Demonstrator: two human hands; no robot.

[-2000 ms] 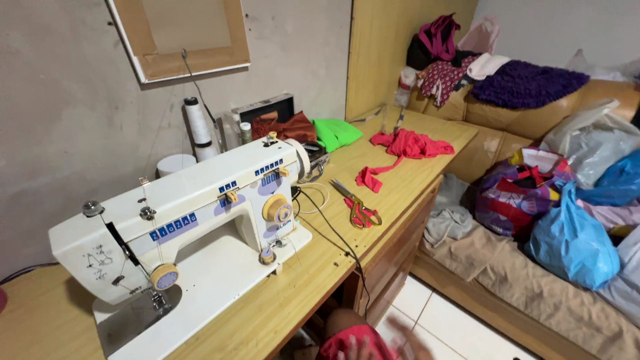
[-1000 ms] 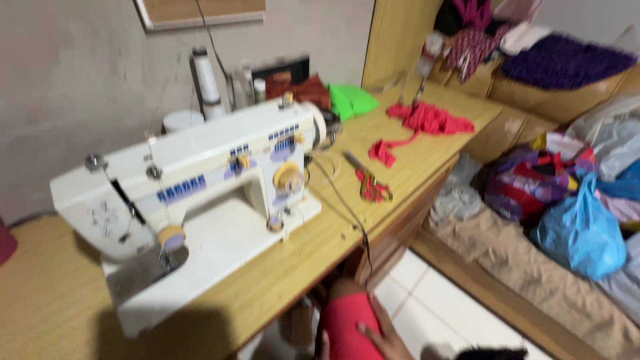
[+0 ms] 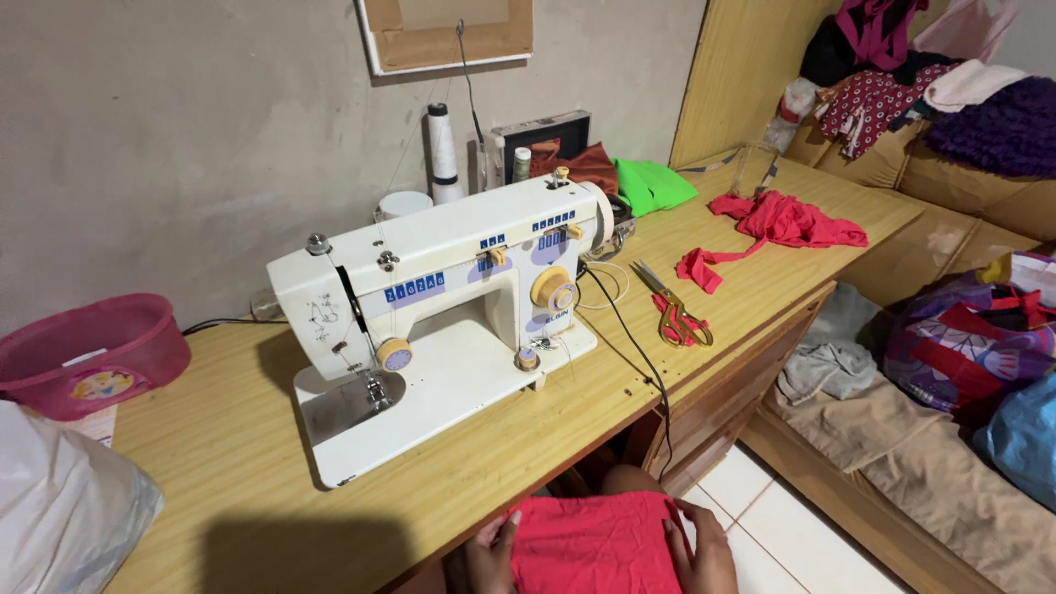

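Note:
A pinkish-red fabric piece [image 3: 594, 540] lies spread over the lap, below the table's front edge. My left hand [image 3: 492, 553] grips its left side between thumb and fingers, and my right hand [image 3: 703, 546] holds its right side. On the table above them stands a white Elgin sewing machine [image 3: 462, 289], with its presser foot [image 3: 376, 391] at the left end. Gold-handled scissors [image 3: 672, 305] rest to the machine's right, over a small red scrap. Farther back lies a crumpled heap of similar red fabric [image 3: 784, 221].
A pink plastic basin [image 3: 99, 355] and a white plastic bag [image 3: 66, 495] occupy the table's left side. Behind the machine are a thread cone [image 3: 442, 153], an open case [image 3: 540, 136] and green fabric [image 3: 652, 186]. A black cord [image 3: 635, 342] hangs over the front edge. Bags and clothes cover the sofa.
The red fabric on the lap is now spread flat between both hands; one second ago it was bunched over the knee. The view has shifted, bringing in the basin and white bag.

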